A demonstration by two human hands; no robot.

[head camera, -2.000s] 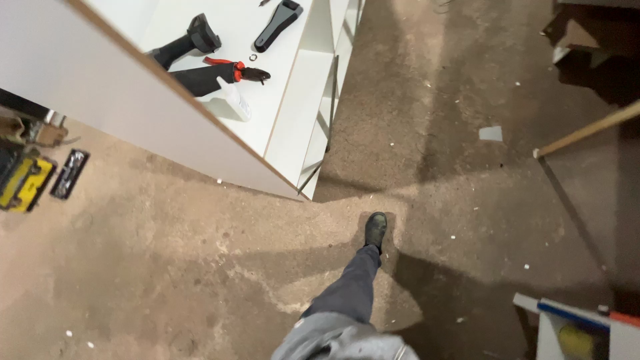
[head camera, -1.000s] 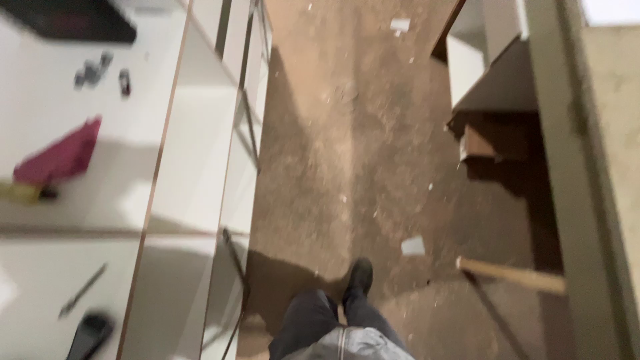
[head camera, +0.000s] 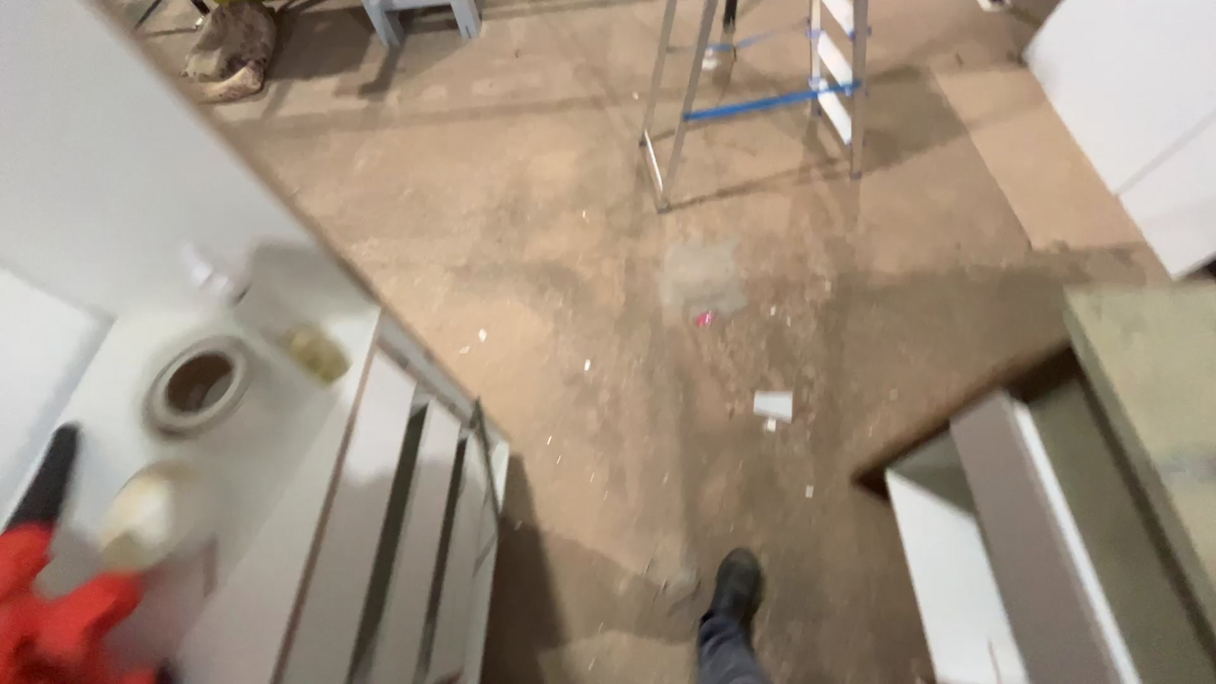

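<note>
Neither my left hand nor my right hand shows in the head view. At the left, a white cabinet point(head camera: 275, 560) carries a roll of tape point(head camera: 198, 388) on its top. A blurred pale round object point(head camera: 142, 518) lies just below the roll, and a small yellowish object point(head camera: 316, 354) is near the cabinet's edge. In the lower left corner is a blurred red and black object point(head camera: 57, 608), whose kind I cannot tell. My dark shoe point(head camera: 738, 584) is on the concrete floor at the bottom.
A stepladder point(head camera: 760, 100) with blue straps stands ahead. At the right are a worktable point(head camera: 1154, 380) and white panels point(head camera: 959, 570) beneath its edge. White scraps point(head camera: 773, 406) lie on the floor. A white cabinet or board point(head camera: 1140, 104) is at the upper right.
The view has moved along the aisle and tilted forward. The stepladder and tape roll have come into view; the pink object and wooden pole have left it.
</note>
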